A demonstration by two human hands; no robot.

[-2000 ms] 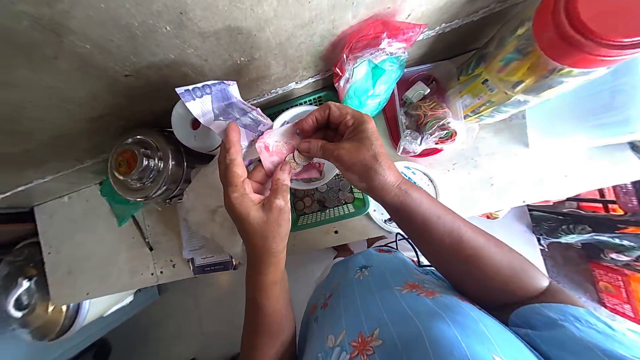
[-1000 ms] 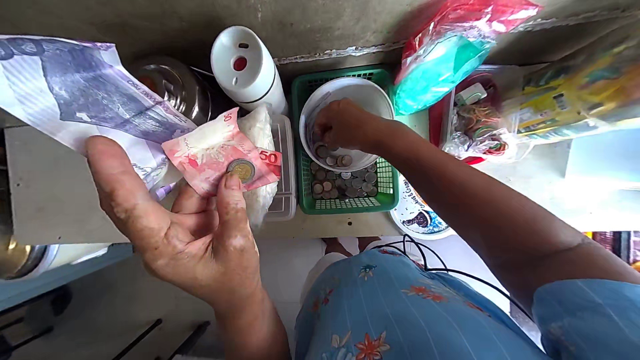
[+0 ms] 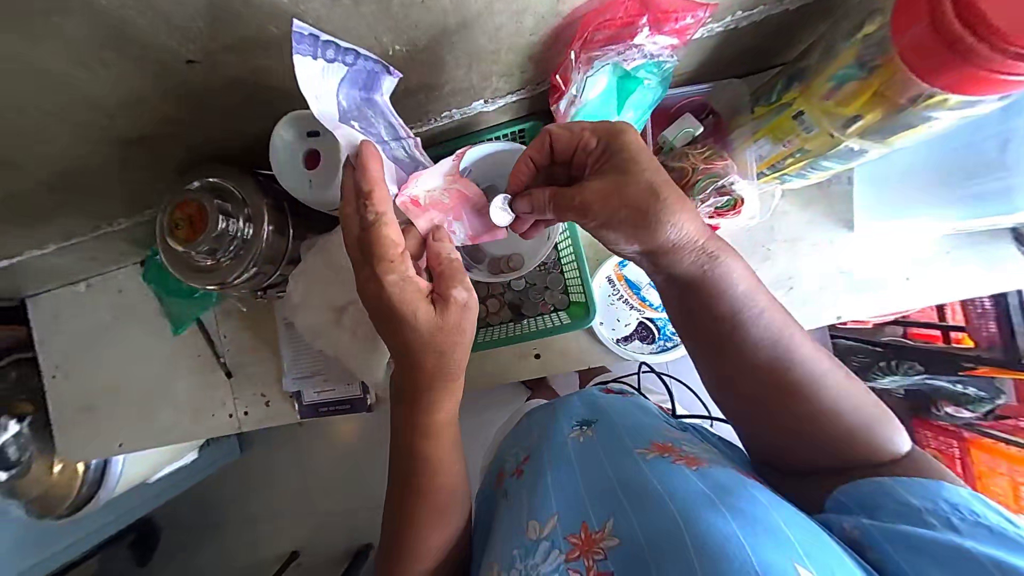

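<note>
My left hand point(image 3: 412, 272) holds a red banknote point(image 3: 452, 204) under its thumb and a purple banknote point(image 3: 356, 100) that sticks up behind the fingers. Pinched between the thumb and fingers of my right hand point(image 3: 596, 188) is a silver coin point(image 3: 502, 210), at the red note's right edge. Beneath both hands, a white plastic bowl point(image 3: 492, 164) with some coins inside stands in a green plastic basket point(image 3: 578, 276). Many loose coins point(image 3: 528, 296) lie in the basket. Whether a coin lies on the red note cannot be seen.
A steel flask point(image 3: 228, 232) and a white cylindrical container point(image 3: 300, 156) stand at left. Behind are a red and green plastic bag point(image 3: 628, 72), rubber bands point(image 3: 712, 180) and a red-lidded jar point(image 3: 840, 112). A round printed lid point(image 3: 636, 308) lies right of the basket.
One second ago my right hand was in the white bowl; now it is up beside the red note with a silver coin. My left hand has come in toward the bowl with both notes.
</note>
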